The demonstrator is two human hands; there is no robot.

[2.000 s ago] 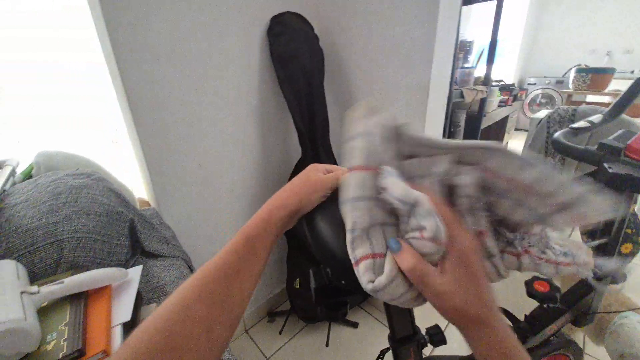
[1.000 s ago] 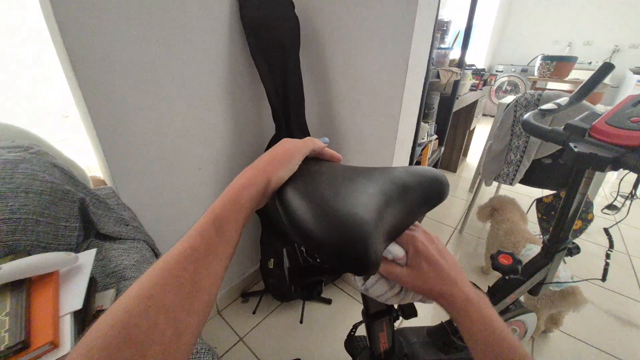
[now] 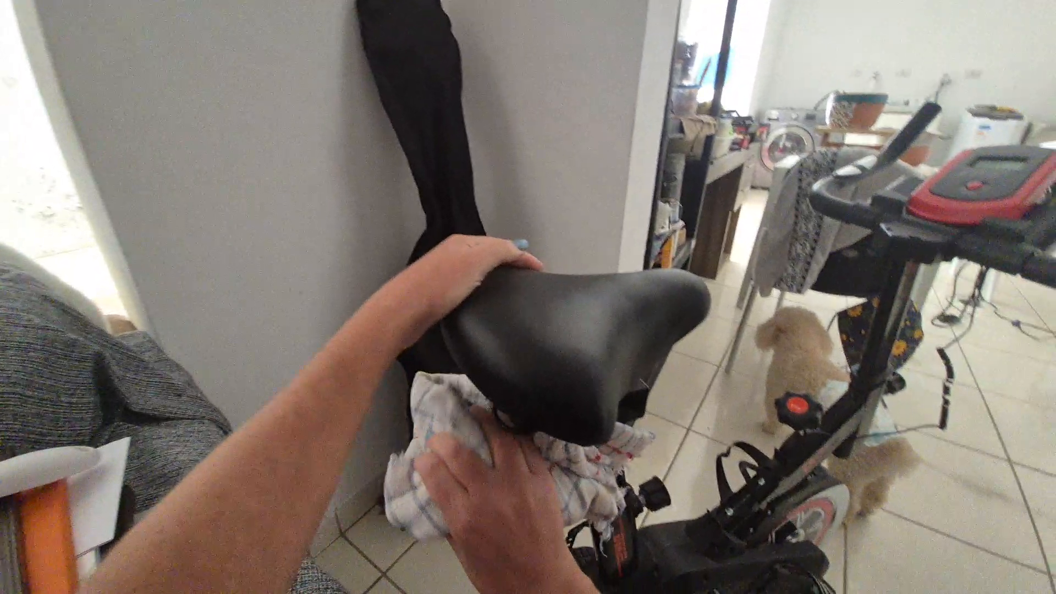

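Note:
The black saddle (image 3: 569,338) of an exercise bike fills the middle of the head view, its nose pointing right. My left hand (image 3: 470,268) rests on the saddle's far left edge, its fingers curled over the rim and partly hidden. Under the near side of the saddle, my right hand (image 3: 503,487) presses a bunched checked cloth (image 3: 425,487), white with blue and red lines, against the underside and rear. Part of the cloth hangs to the right, beside the seat post (image 3: 619,540).
A black instrument case (image 3: 429,107) leans on the wall behind the saddle. At right stand the bike's handlebar (image 3: 850,206) and red console (image 3: 982,183). A curly-haired dog (image 3: 796,355) is on the tiles beyond the frame. A grey-covered seat (image 3: 107,396) and books (image 3: 48,528) lie left.
Earlier both hands held the cloth in the air; then my right hand had it under the saddle's right side. Now the cloth and right hand are further left. My left hand stays on the saddle.

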